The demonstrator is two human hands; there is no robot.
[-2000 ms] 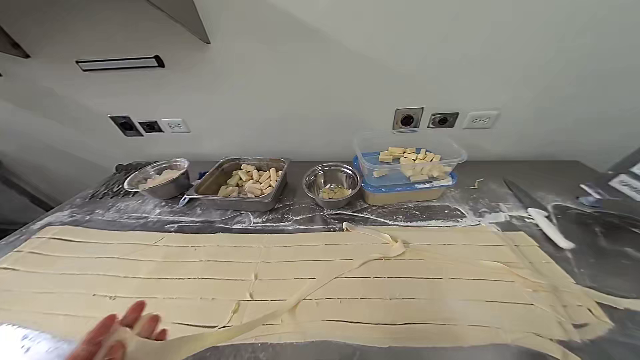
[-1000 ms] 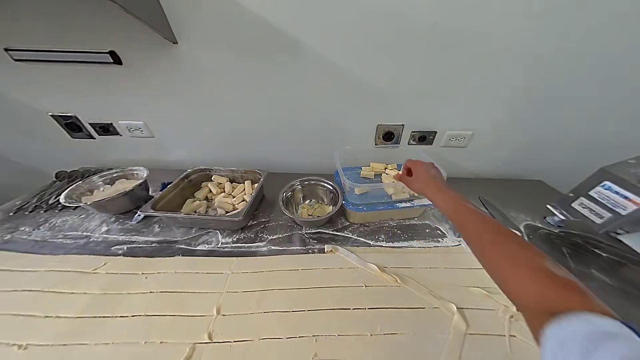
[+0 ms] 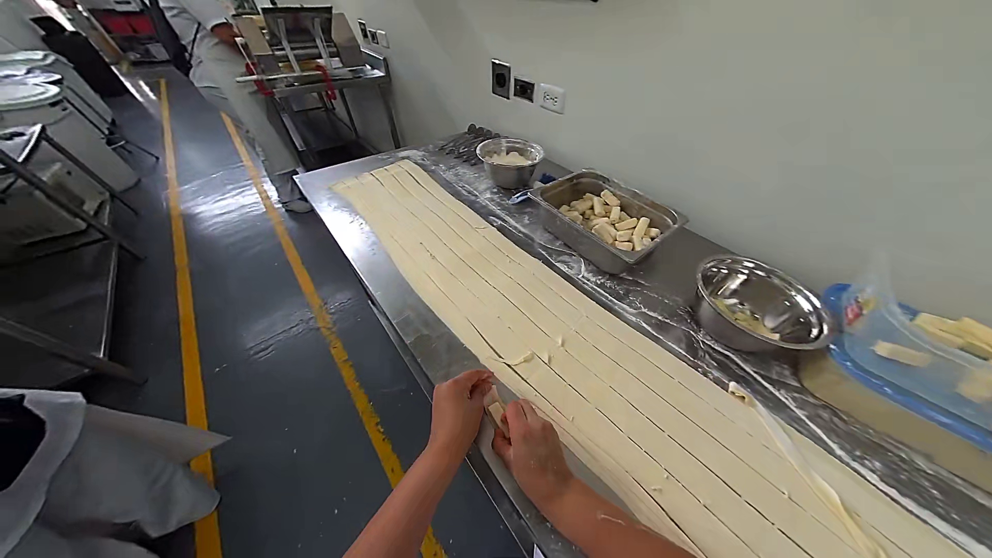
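A long sheet of dough (image 3: pixel 496 287), cut lengthwise into strips, lies on the steel worktable. At its near edge my left hand (image 3: pixel 459 407) and my right hand (image 3: pixel 531 449) meet around a small pale stick with dough (image 3: pixel 497 409), the fingers of both pinching it. A loose dough strip (image 3: pixel 810 473) lies across the sheet at the right. Behind the dough stand a steel pan of short pale pieces (image 3: pixel 608 221), a steel bowl with a few scraps (image 3: pixel 763 304), and a clear plastic container (image 3: pixel 899 341) holding pale sticks.
A bowl of whitish contents (image 3: pixel 510 161) and dark utensils (image 3: pixel 469 143) sit at the table's far end. Flour covers parts of the worktable (image 3: pixel 411 333). Beyond it, a person (image 3: pixel 232 85) stands by a machine on a steel stand (image 3: pixel 310 62). Grey-white cloth (image 3: pixel 116 465) shows at lower left.
The right hand has come from the plastic container to the dough's near edge, where both hands now hold a small stick. The view has swung left along the table.
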